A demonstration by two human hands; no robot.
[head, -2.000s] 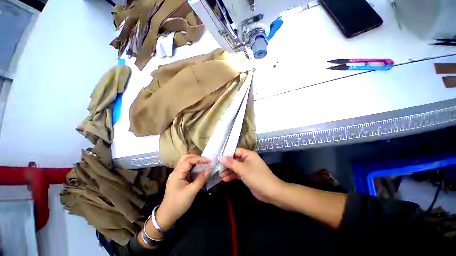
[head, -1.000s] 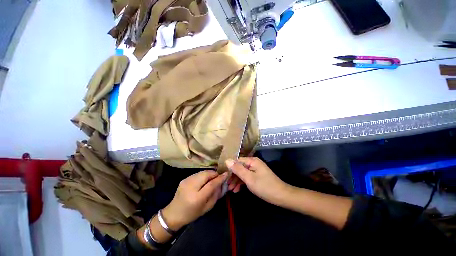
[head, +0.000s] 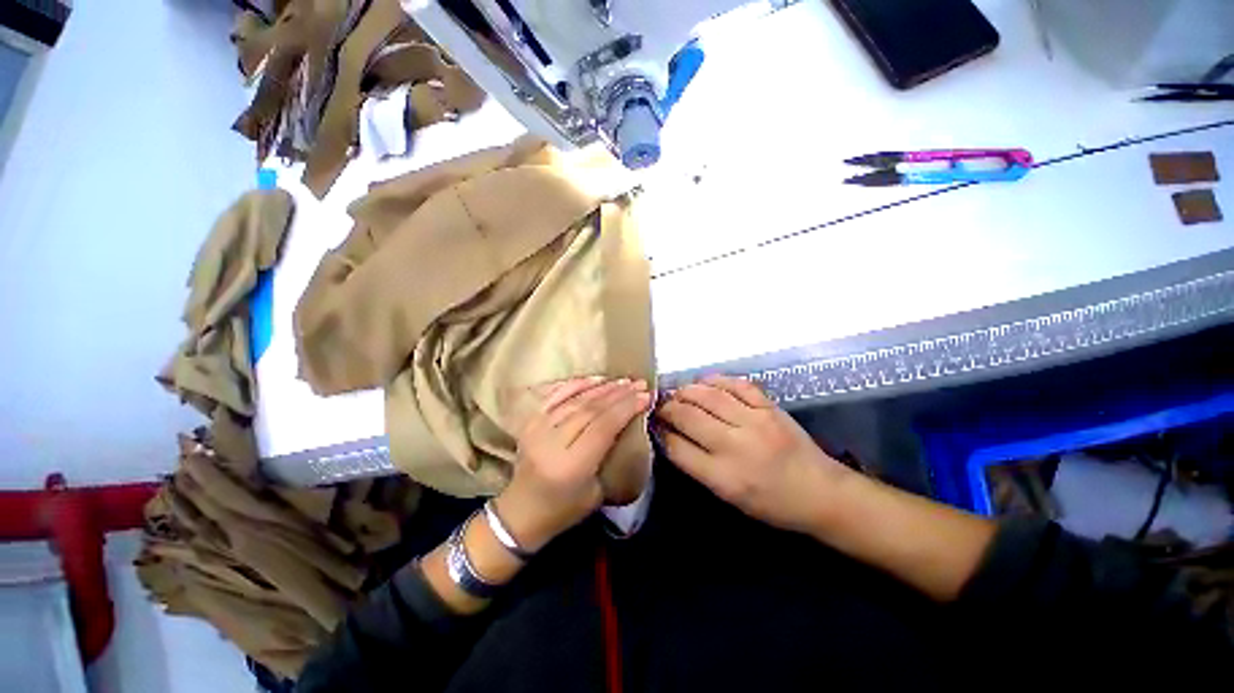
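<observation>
The khaki-brown garment panel [head: 474, 298] lies bunched on the table, its far end under the lit needle area of the sewing machine [head: 625, 115]. A long brown band [head: 627, 291] runs flat along its right edge toward me. A bit of white backing [head: 628, 516] shows at its near end. My left hand [head: 575, 440] lies on the band near the table's front edge, fingertips pressing its cloth. My right hand [head: 738, 447] holds the right edge of the band with bent fingers; its fingertips are partly hidden. The needle itself is lost in glare.
Snips [head: 947, 167], a black phone [head: 920, 34] and two brown swatches [head: 1184, 168] lie to the right. Tangled brown strips [head: 352, 68] lie at the back left. Khaki cloth [head: 257, 555] hangs off the left edge. A blue crate [head: 974, 467] stands below right.
The band has gone from white side up to brown side up and now lies flatter. My left hand has moved forward onto the cloth; my right hand has shifted to the band's right edge.
</observation>
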